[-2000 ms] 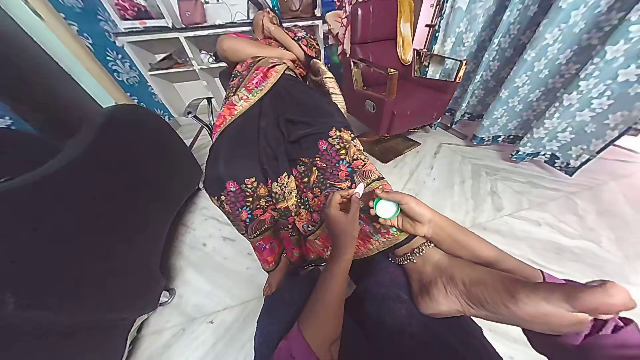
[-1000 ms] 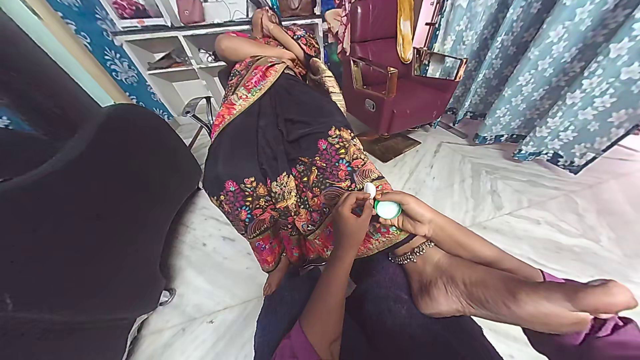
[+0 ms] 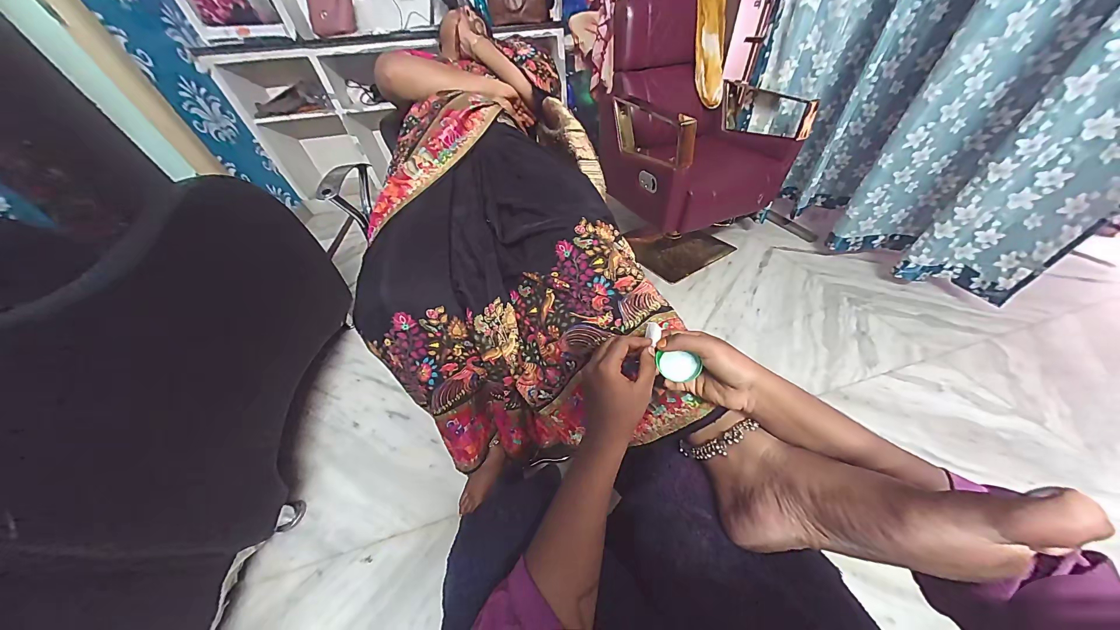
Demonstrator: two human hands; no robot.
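Observation:
Between the thumb and fingers of my left hand (image 3: 619, 381) is a small white piece (image 3: 654, 333), its exact kind unclear. My right hand (image 3: 722, 372) holds a small round green-rimmed container (image 3: 679, 366) whose inside looks white. The two hands nearly meet over the flowered hem of a black garment (image 3: 525, 350) worn by a seated person. That person's bare foot (image 3: 840, 499), with a beaded metal anklet (image 3: 722, 440), rests across my lap just below my right forearm. The person's other foot (image 3: 481, 481) shows under the hem, near my leg.
A black padded chair back (image 3: 166, 394) fills the left side. Behind the person stand white shelves (image 3: 324, 131) with bags. A maroon salon chair (image 3: 691, 166) with metal armrests is at the upper right, beside blue flowered curtains (image 3: 971, 131). The floor (image 3: 840, 332) is pale marble.
The white piece in my left hand was apart from the container two seconds ago; it is now close against the container's rim. My right hand has stayed nearly still.

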